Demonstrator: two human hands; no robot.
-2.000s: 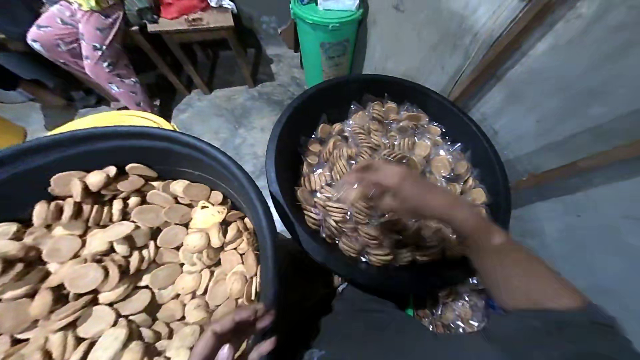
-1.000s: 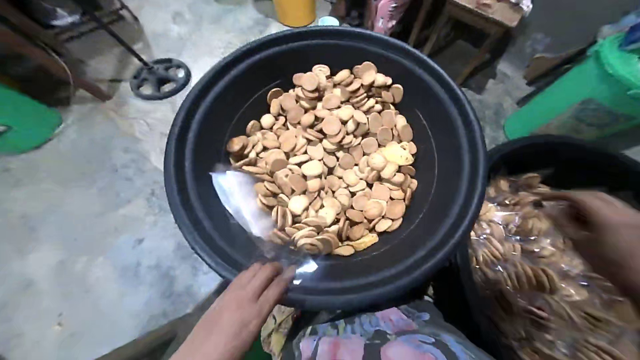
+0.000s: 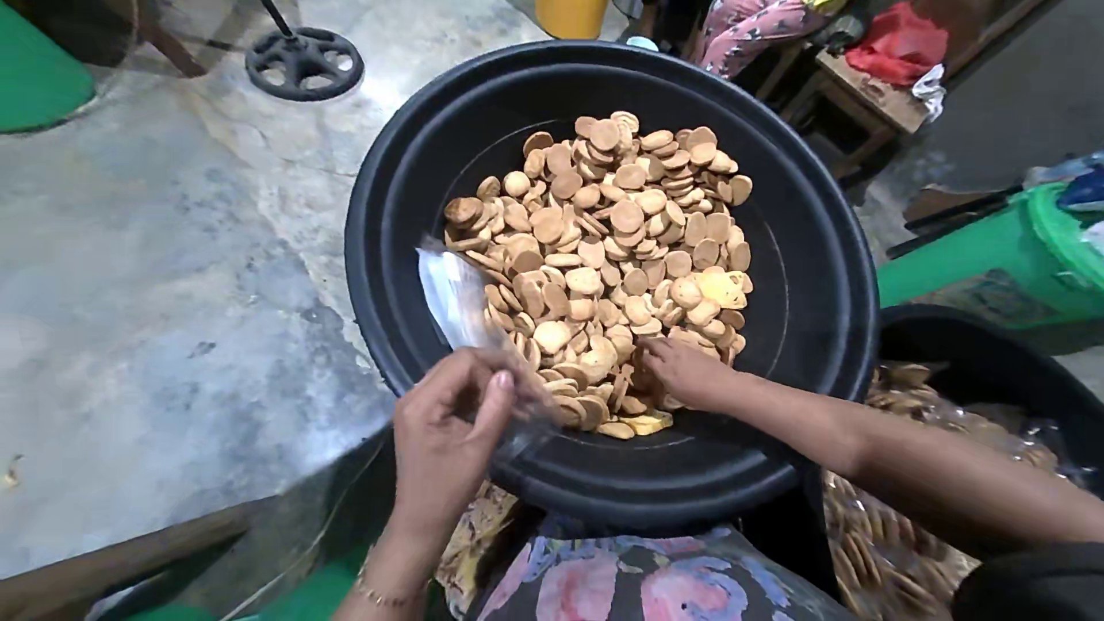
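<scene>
A large black plastic tub (image 3: 388, 285) holds a heap of round, light-brown biscuits (image 3: 604, 233). My left hand (image 3: 457, 414), at the tub's near left rim, pinches a clear plastic bag (image 3: 530, 405) between thumb and fingers. A stack of clear bags (image 3: 453, 297) lies against the inner left wall, beside the biscuits. My right hand (image 3: 686, 371) reaches in from the right, its fingers down among the biscuits near the front of the heap; whether they grip any is hidden. A yellow piece (image 3: 723, 289) rests on the heap to its right.
At the lower right, a second black tub (image 3: 914, 332) holds biscuits packed in clear bags (image 3: 897, 526). A green bin (image 3: 975, 267) stands behind it. Farther back are a wooden stool (image 3: 871, 103) with a red plastic bag (image 3: 901, 43), a seated person's legs (image 3: 746, 34), and a black wheel-shaped base (image 3: 304, 65).
My right hand has moved from the bagged biscuits in the right tub to the loose ones. My left hand has lifted a clear bag at the rim. The view swung left since the earliest frame.
</scene>
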